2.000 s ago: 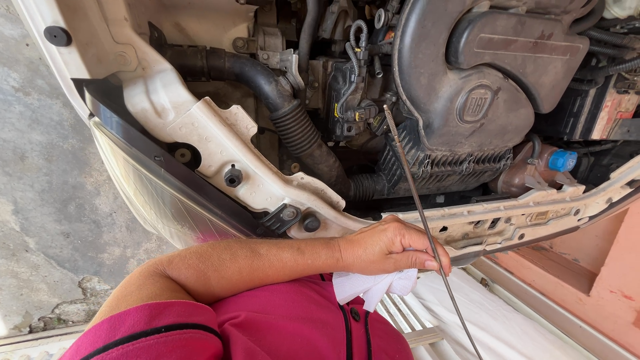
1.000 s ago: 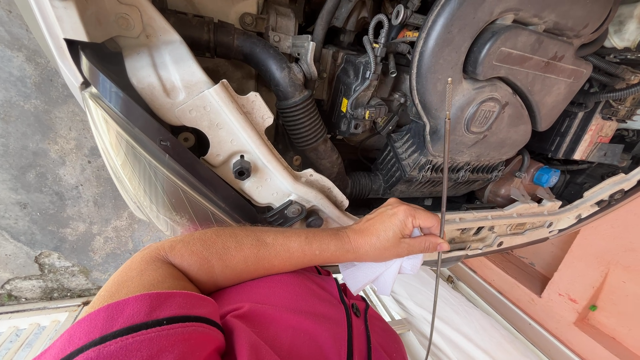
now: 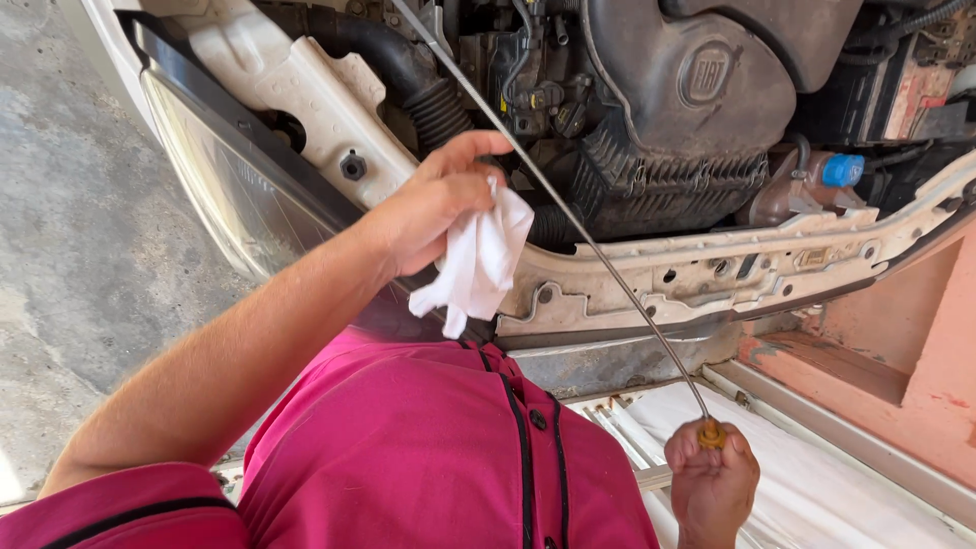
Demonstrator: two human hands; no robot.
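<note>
In my right hand point(image 3: 711, 473), at the lower right, is the yellow handle point(image 3: 711, 434) of an engine oil dipstick, gripped between fingers and thumb. Its thin metal rod point(image 3: 591, 242) slants up and left across the engine bay, and its far end runs out of the top of the view. A crumpled white cloth point(image 3: 488, 255) hangs from my left hand point(image 3: 450, 194), which grips it above the car's front edge. One left finger reaches out to the rod; whether it touches is not clear.
Below the rod lie the FIAT engine cover point(image 3: 679, 84), a ribbed black hose point(image 3: 438, 110) and the pale front panel point(image 3: 762, 282). A coolant tank with a blue cap point(image 3: 842, 169) sits at the right, the headlamp point(image 3: 221, 168) at the left. A pink wall point(image 3: 945, 366) stands beyond.
My left hand has moved up and left over the engine bay and no longer pinches the rod. My right hand has come into view with the dipstick's handle. The rod now leans left.
</note>
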